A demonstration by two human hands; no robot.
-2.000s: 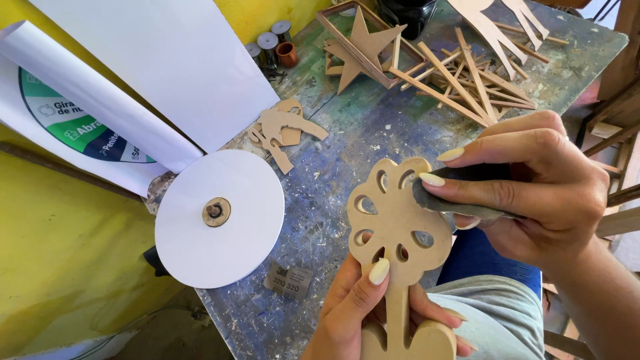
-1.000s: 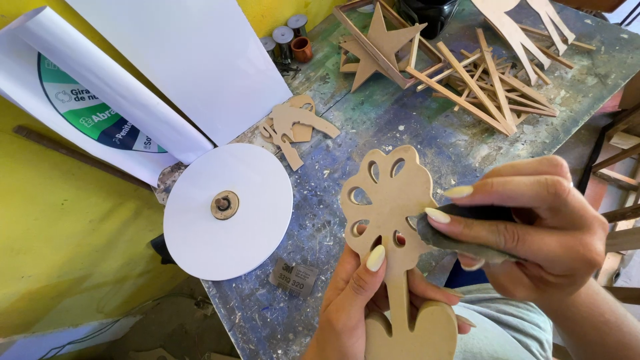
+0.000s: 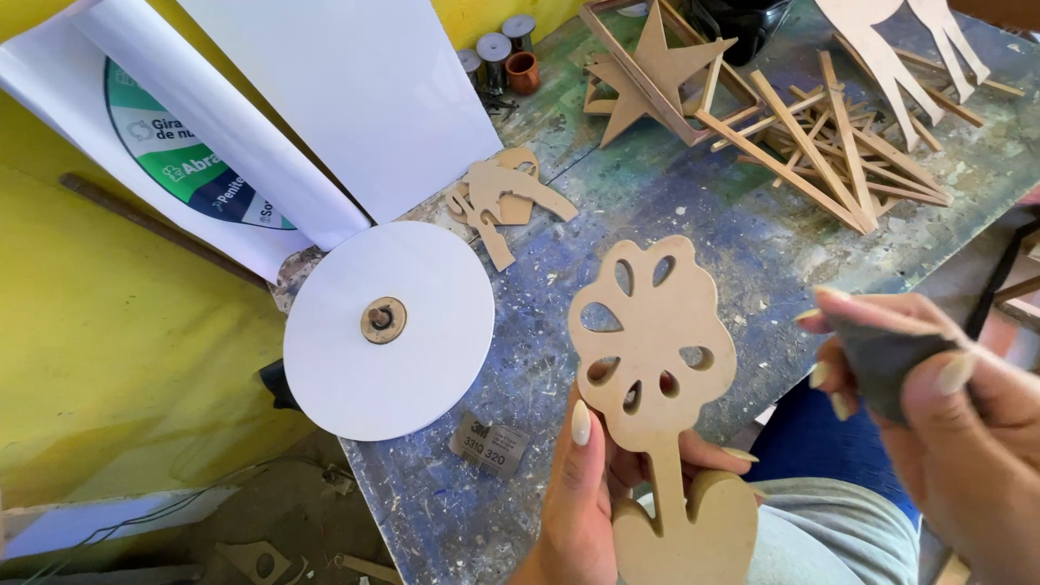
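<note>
A flower-shaped fibreboard cutout (image 3: 654, 325) with teardrop holes stands upright over the near side of the table, its blossom at the top and two leaf shapes below. My left hand (image 3: 581, 487) grips it around the stem, thumb on the near side and fingers behind. To the right of the blossom, my right hand (image 3: 934, 390) pinches a folded dark sheet of sandpaper (image 3: 881, 361), apart from the cutout. A small grey 3M sandpaper piece (image 3: 487, 443) bearing print lies on the table to the left of the cutout.
The paint-spattered table (image 3: 536, 325) carries small wooden cutouts (image 3: 508, 191), a star cutout (image 3: 662, 69), a pile of wood strips (image 3: 837, 154) and an animal-leg-shaped cutout (image 3: 881, 49). A white disc (image 3: 439, 325) on a spindle overhangs its left edge. Small jars (image 3: 494, 53) stand by the yellow wall.
My right hand has moved away from the blossom to the right, with the sandpaper still in its fingers. In both earlier frames the sandpaper was at the blossom's right edge.
</note>
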